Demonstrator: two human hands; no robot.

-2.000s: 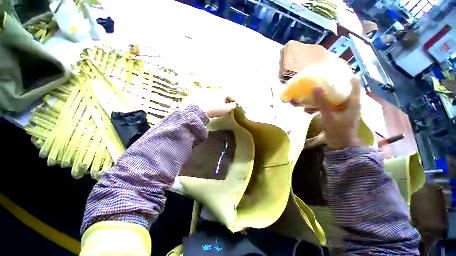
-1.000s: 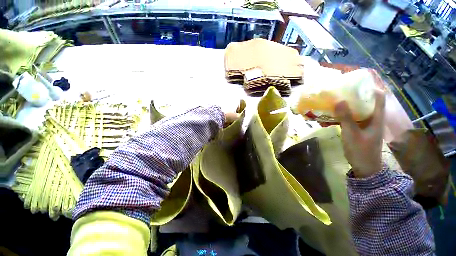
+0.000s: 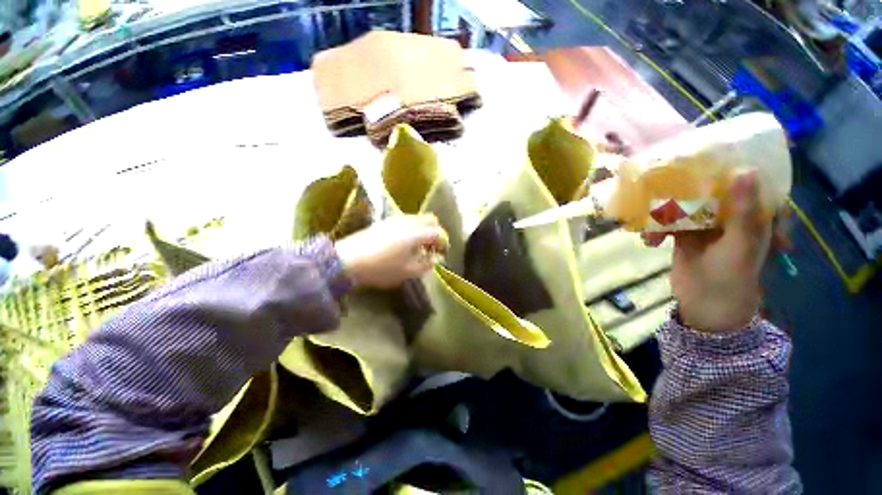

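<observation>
Several khaki bag bodies with yellow insides stand side by side at the table's front edge; one (image 3: 455, 334) is at the centre, another (image 3: 580, 329) to its right has a dark brown patch (image 3: 506, 259). My left hand (image 3: 395, 253) pinches the edge of the centre bag body. My right hand (image 3: 720, 253) holds a cloudy white-amber glue bottle (image 3: 711, 174) tilted on its side. Its thin white nozzle (image 3: 556, 215) points left, in front of the right bag body near the patch. I cannot tell if the tip touches.
A stack of tan-brown panels (image 3: 396, 77) lies at the back of the white table (image 3: 213, 126). Pale yellow strips (image 3: 58, 309) lie at the left. A red-brown surface (image 3: 619, 92) is at the back right, with a dark aisle and yellow floor lines beyond.
The view has swung right. My left hand has gone from the bag bodies further left to the centre one's edge. The bottle's nozzle now points in front of the right bag body.
</observation>
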